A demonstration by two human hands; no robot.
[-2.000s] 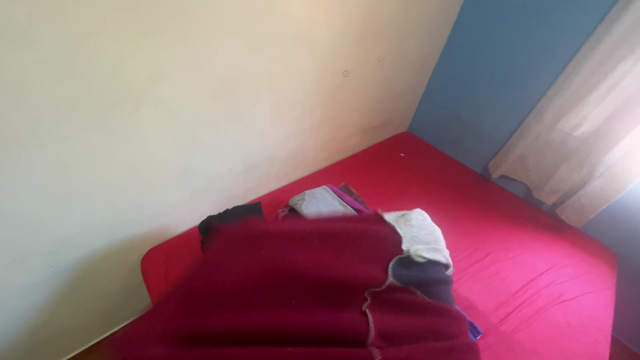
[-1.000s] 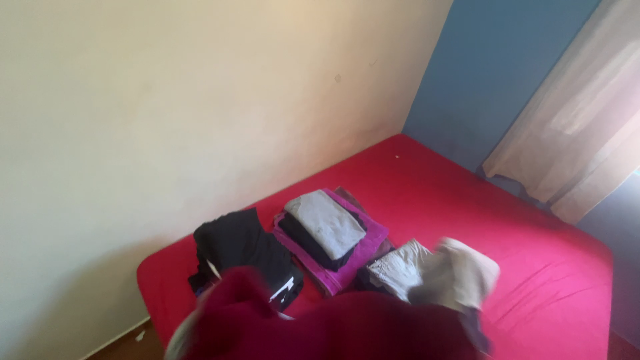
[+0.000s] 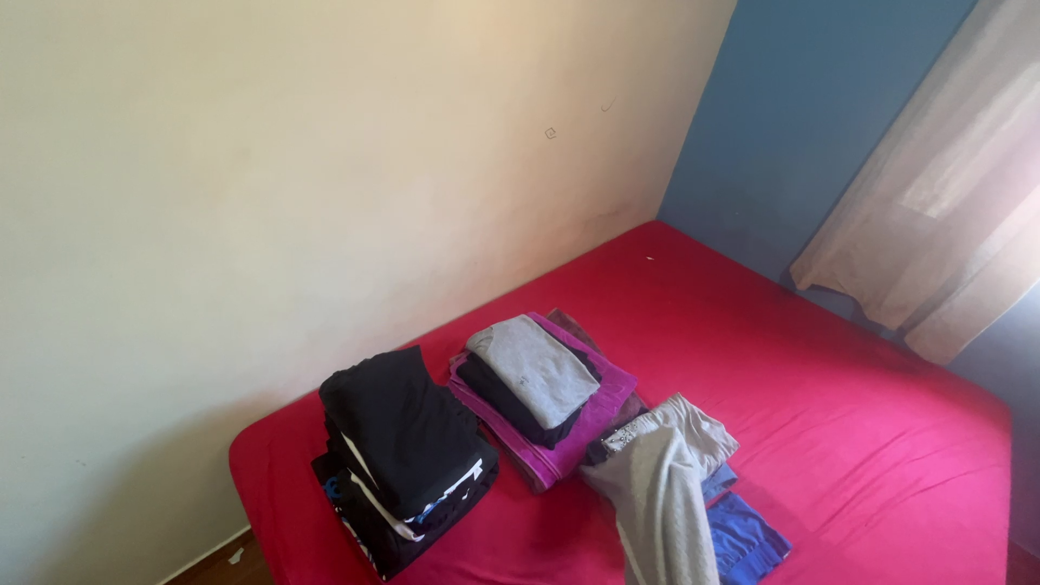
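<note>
Neither my left hand nor my right hand shows in the head view. On the red sheet of the bed lies a stack of folded black clothes with white and blue bits at its edges. Beside it, a folded grey garment rests on dark cloth and a folded magenta cloth. Nearer the bottom, a light grey garment lies loosely draped, running out of the bottom edge. Blue cloth shows at its right side.
A cream wall borders the bed's far left side, and a blue wall stands behind it. A beige curtain hangs at the right. Brown floor shows at the lower left.
The dark red cloth that covered the lower middle has gone out of view, so the stacks and the blue cloth show more fully. The light grey garment has shifted and now hangs toward the bottom edge.
</note>
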